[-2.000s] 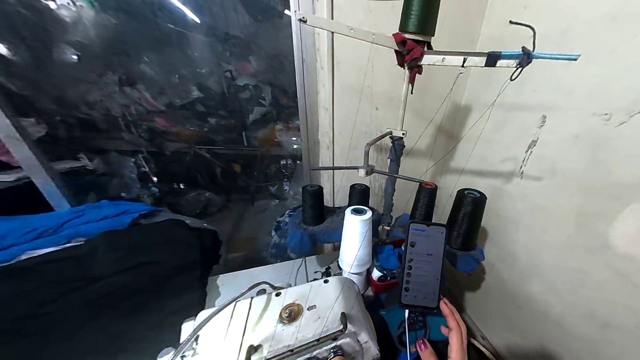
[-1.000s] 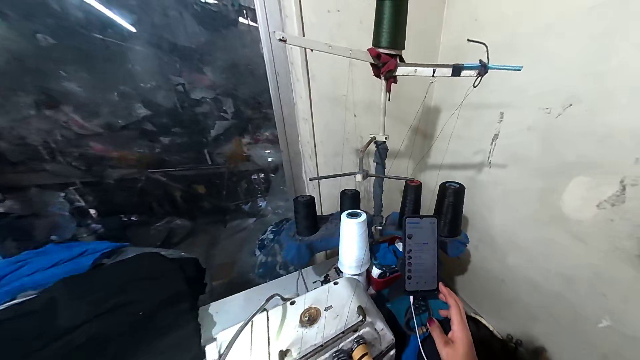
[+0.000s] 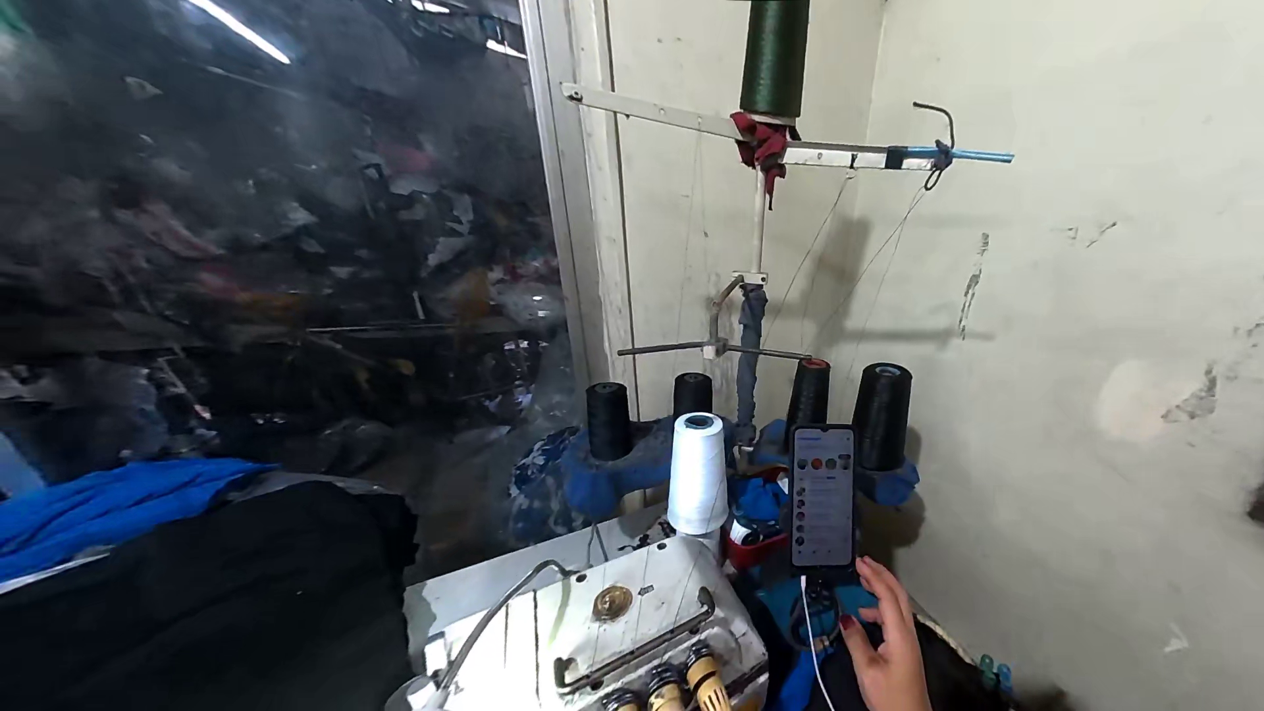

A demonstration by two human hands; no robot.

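Note:
My right hand is at the lower right with its fingers apart, close to the bottom right corner of a smartphone. It holds nothing. The phone stands upright with its screen lit, and a white cable runs down from its lower edge. My left hand is out of the picture. Left of the phone is a white thread cone, behind a white sewing machine with several tension knobs at its front.
Black thread cones stand on blue-covered holders beneath a metal thread stand, which carries a green cone. Black fabric and blue fabric lie at the left. A pale wall rises behind, beside a dark glass pane.
The view has shifted slightly. My right hand remains by the phone's lower right side, and the content on the phone's screen looks different.

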